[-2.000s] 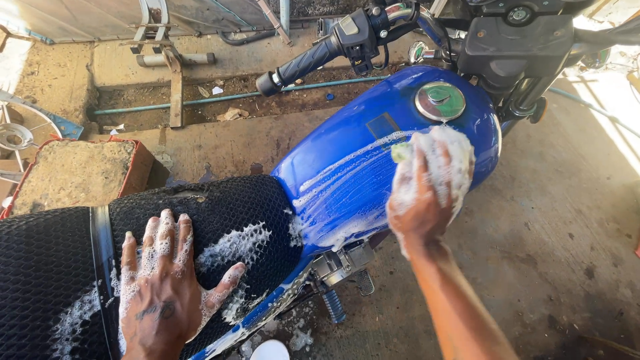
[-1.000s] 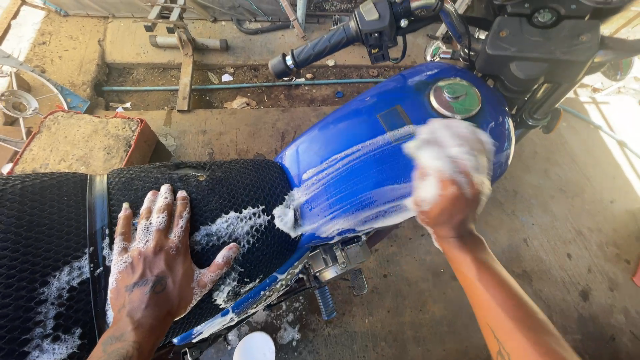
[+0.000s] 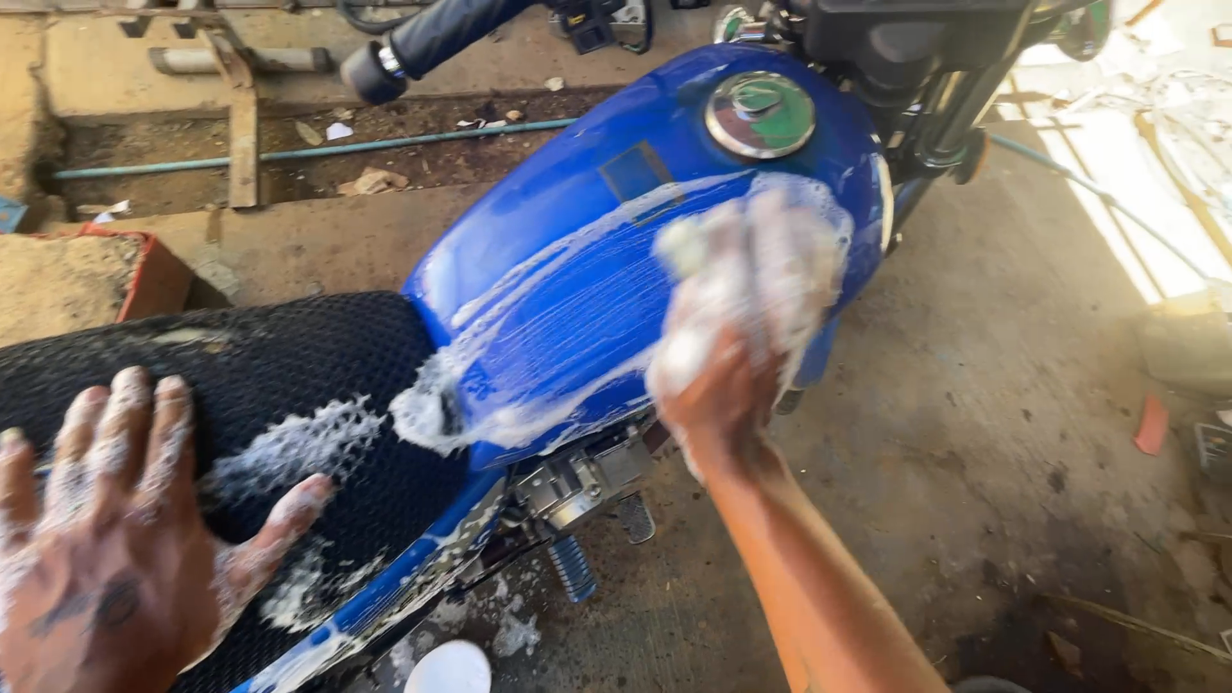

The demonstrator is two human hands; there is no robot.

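My right hand (image 3: 741, 318), thick with suds and blurred, presses on the blue motorcycle fuel tank (image 3: 568, 279). A pale yellow-green sponge (image 3: 681, 248) shows at its fingers, mostly hidden by foam. Streaks of foam run along the tank behind the hand, and the round metal fuel cap (image 3: 760, 114) lies just beyond it. Flat on the black mesh-covered seat (image 3: 318, 337) rests my left hand (image 3: 125, 539), fingers spread and foamy, holding nothing. Foam (image 3: 303, 448) also lies on the seat beside its thumb and where seat meets tank.
The black handlebar grip (image 3: 452, 38) juts out at the top. A white round container (image 3: 449, 669) stands on the ground below the bike. At the left is a red-sided block (image 3: 159, 274); a thin blue pipe (image 3: 385, 144) runs along the dirt channel. The footpeg (image 3: 573, 568) sticks out below.
My right hand has stayed on the tank with the sponge, shifting about over the foam. Foam has gathered at the tank's seat end. My left hand remains on the seat. The view has moved closer.
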